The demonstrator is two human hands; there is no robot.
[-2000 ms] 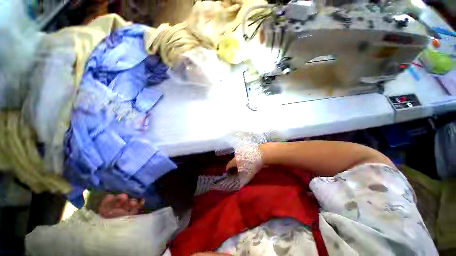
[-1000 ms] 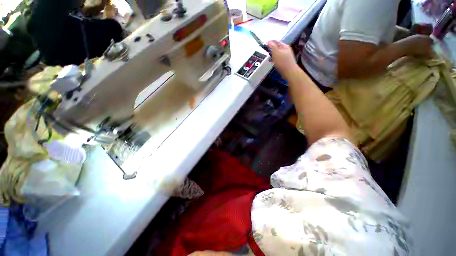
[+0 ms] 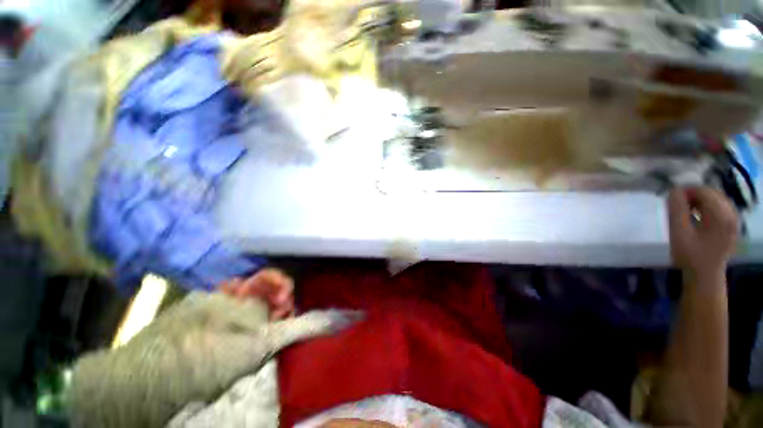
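Note:
My right hand (image 3: pixel 705 224) is over the right end of the table, fingers curled. Dark loops like scissor handles (image 3: pixel 736 177) show right beside it; blur hides whether it grips them. My left hand (image 3: pixel 266 291) is low left at my lap, fingers bent and blurred; I cannot tell if it holds anything. A thick cream ridged bundle (image 3: pixel 176 359), perhaps the lace roll, lies along my left forearm. A small pale scrap of lace (image 3: pixel 404 256) hangs over the table's front edge. The sewing machine (image 3: pixel 569 125) stands behind, its needle area (image 3: pixel 425 138) blurred.
Blue checked garment pieces (image 3: pixel 167 175) are heaped on the left and hang over the edge. Yellow-beige cloth (image 3: pixel 314 46) lies behind and left. A clear or white bag (image 3: pixel 293 117) is left of the machine. The white table (image 3: pixel 535 221) runs across the view.
The view has swung back left from the right end of the table. My right hand has left the lap lace and is now at the table's right end. My left hand is back in view.

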